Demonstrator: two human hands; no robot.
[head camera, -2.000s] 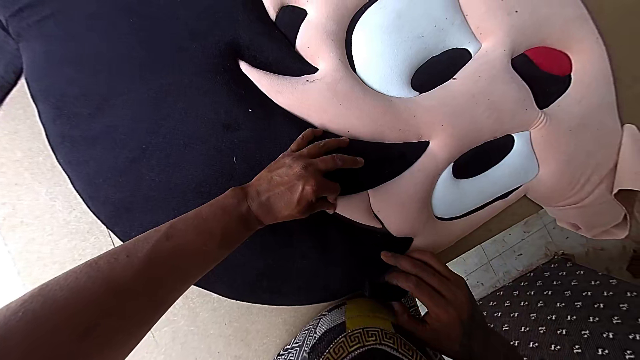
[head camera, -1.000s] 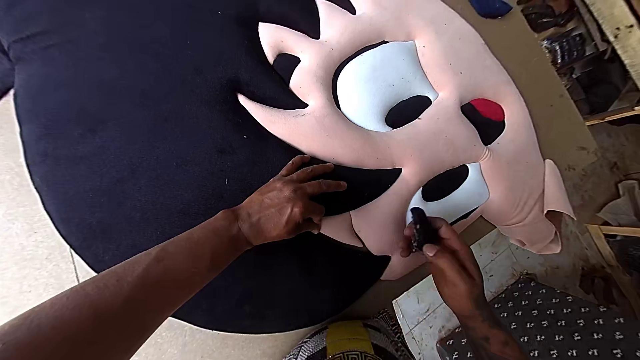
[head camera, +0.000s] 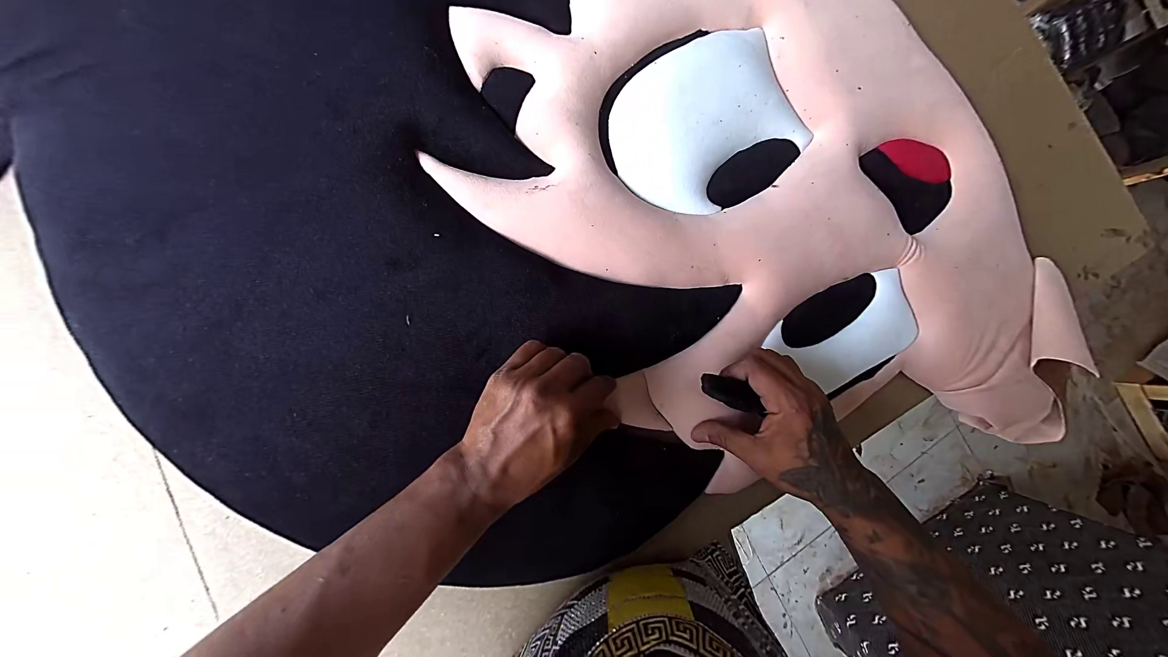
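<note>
A large padded cartoon face lies in front of me, with black fabric hair (head camera: 274, 274) on the left and pale pink fabric skin (head camera: 821, 201) on the right. White eye pieces (head camera: 693, 109) with black pupils and a red and black mouth piece (head camera: 912, 182) are set in it. My left hand (head camera: 547, 415), fingers curled, pinches at the edge where black meets pink; what its fingertips grip is hidden. Just right of it, my right hand (head camera: 771, 415) holds a small black object (head camera: 730, 392) over the pink fabric below the lower eye piece. I cannot tell what the object is.
A brown board (head camera: 1086, 219) shows under the face's right side. Pale floor tiles (head camera: 794, 538) and a dark patterned cloth (head camera: 1031, 557) lie at the lower right. Shelving with dark items (head camera: 1109, 82) stands at the upper right. Patterned clothing (head camera: 652, 602) shows at the bottom edge.
My right hand was at the lower fabric edge two seconds ago; it now holds the small black object beside my left hand. My left hand's fingers, spread flat before, are now curled in.
</note>
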